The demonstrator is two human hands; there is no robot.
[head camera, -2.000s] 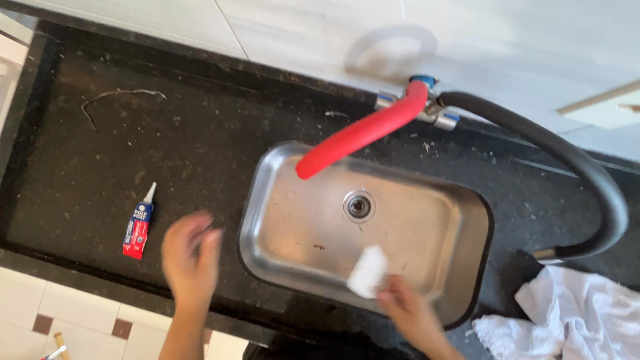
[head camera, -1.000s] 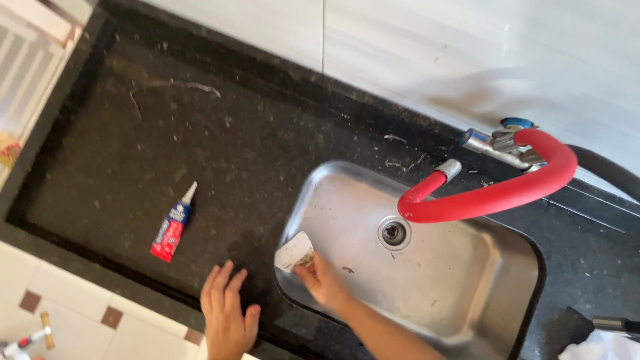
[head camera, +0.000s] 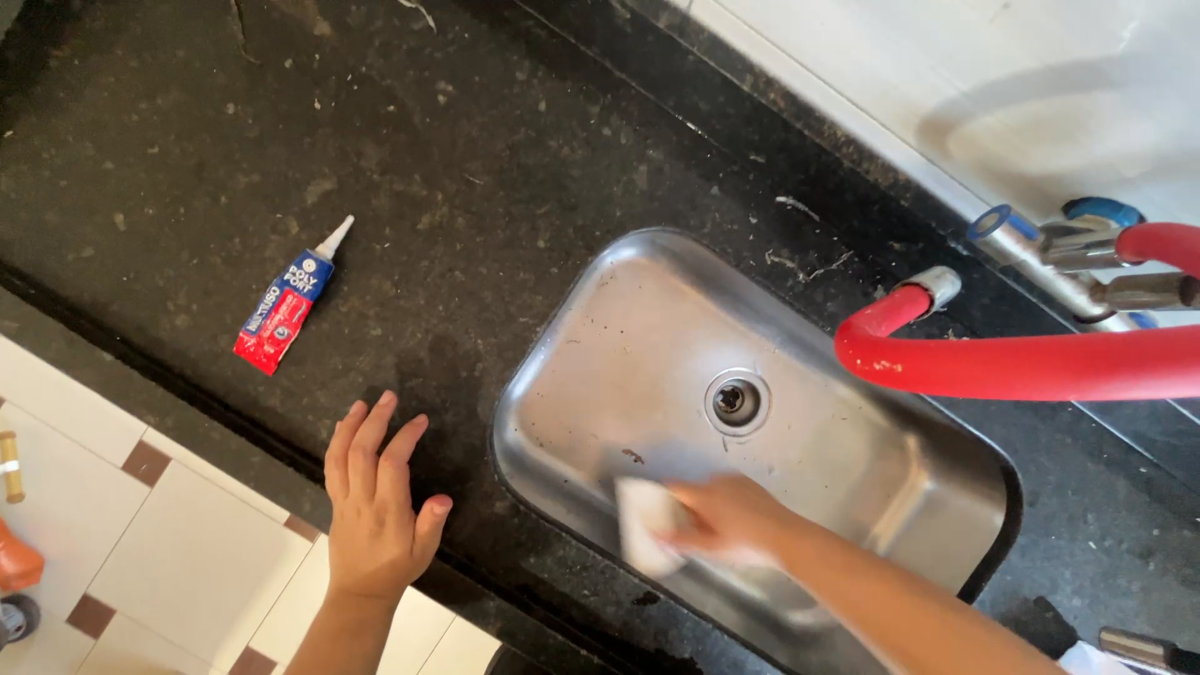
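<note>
My right hand [head camera: 727,520] holds a white piece of material, perhaps cloth or a pad [head camera: 649,525], at the near rim of the stainless steel sink [head camera: 600,366]; both are blurred. Fingers apart and holding nothing, my left hand [head camera: 380,497] rests over the front edge of the black stone countertop [head camera: 450,169]. Beyond it lies a blue and red sealant tube [head camera: 286,309] with a white nozzle. Dark specks of debris dot the sink around the drain [head camera: 738,401].
A red flexible faucet spout [head camera: 1012,366] arches over the sink's right side from the chrome faucet [head camera: 1041,262] at the wall. Lower right are a chrome-ended black hose [head camera: 1139,647] and some white cloth [head camera: 1092,661]. Orange and yellow items stand on the tiled floor.
The white piece in my right hand has moved along the sink's near rim, first left, then back right. My left hand remains near the counter's front edge. The view has shifted closer.
</note>
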